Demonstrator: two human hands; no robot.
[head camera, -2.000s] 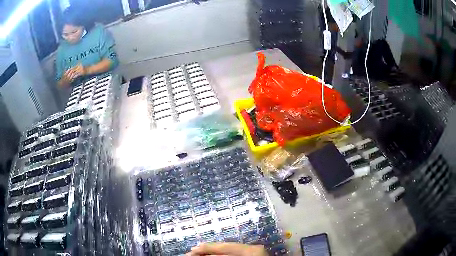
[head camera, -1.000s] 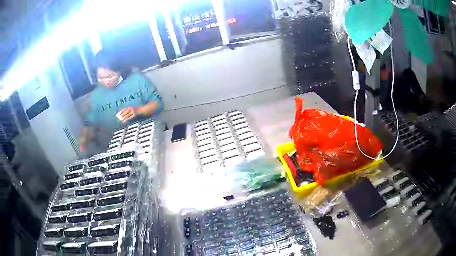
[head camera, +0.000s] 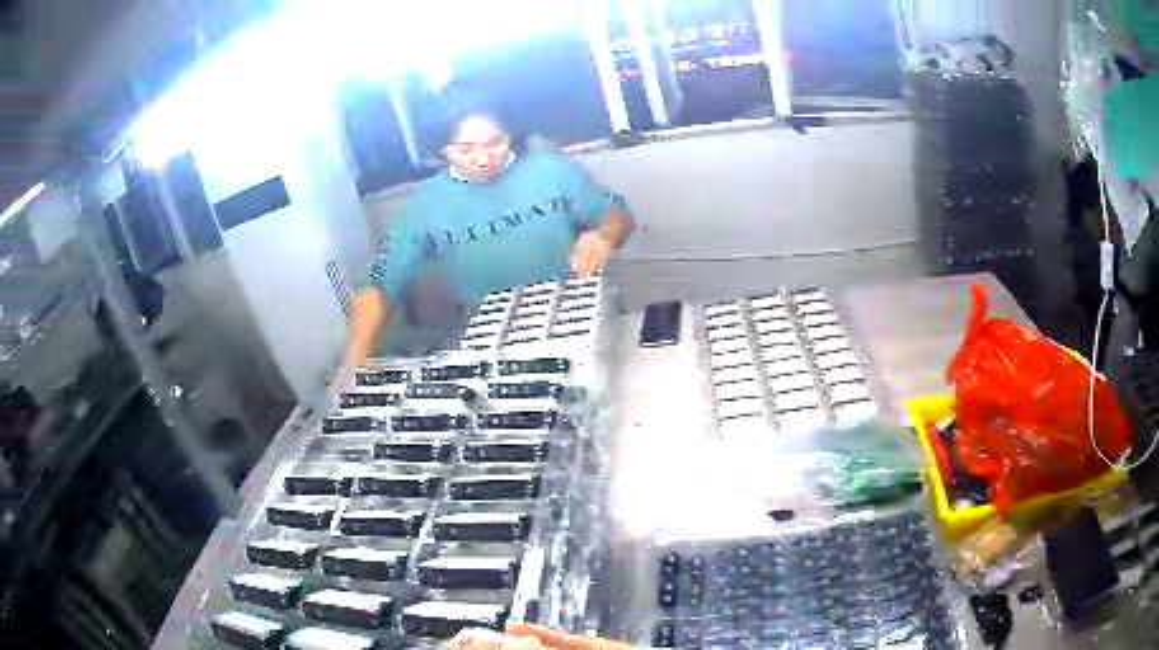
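Note:
Only a sliver of hand shows at the bottom edge, cut off and blurred. It extends in from the right, so it looks like my right hand (head camera: 559, 636); whether it holds anything is hidden. My left hand is not in view. Just beyond and left of the hand is a high stack of clear blister trays, its top tray (head camera: 426, 510) bearing three columns of black-and-white blocks. One slot at the upper left of that tray looks empty. To the right lies the flat tray of small dark parts (head camera: 801, 584), in close rows.
Across the table a person in a teal top (head camera: 489, 235) has a hand at a tray of units (head camera: 540, 311). Behind the parts tray lie green-tinted film (head camera: 864, 467), white-faced units (head camera: 782, 362) and a dark phone (head camera: 661, 324). At right are a yellow bin (head camera: 938, 464), red bag (head camera: 1036, 413) and black box (head camera: 1080, 561).
My view has swung left and up, so the table things sit further right and lower. The hand left the picture and shows again at the bottom edge. The other person's hand moved down to their tray.

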